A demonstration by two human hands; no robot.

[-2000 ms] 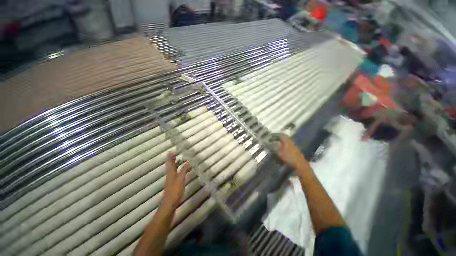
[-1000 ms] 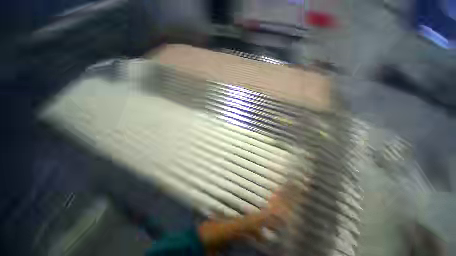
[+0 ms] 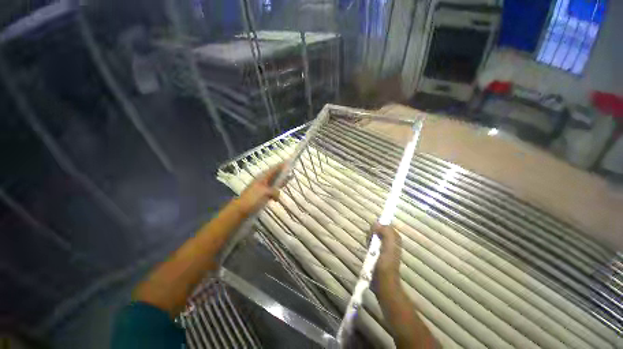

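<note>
A silver ladder frame (image 3: 398, 178) is held tilted above the rack, its far end over the bars and its near end beyond the rack's front edge. My left hand (image 3: 263, 189) grips its left rail. My right hand (image 3: 387, 253) grips its right rail. Thin rods show between the rails. Below it, the cream curtain (image 3: 451, 272) lies in even parallel ridges between the bars of the pleat-setting rack (image 3: 471, 185). The curtain's gathered end (image 3: 236, 178) shows at the rack's left end.
A beige-pink curtain (image 3: 492, 150) lies along the rack's far side. Clear plastic sheeting (image 3: 130, 129) with pale creases hangs at the left, a stacked table (image 3: 273, 48) behind it. More metal bars (image 3: 218, 320) show low in front. A dark cabinet (image 3: 456, 51) stands at the back.
The view has swung to the rack's left end, where the plastic sheeting hangs. The ladder frame, over the rack's middle two seconds ago, is now above this end, with both hands on it.
</note>
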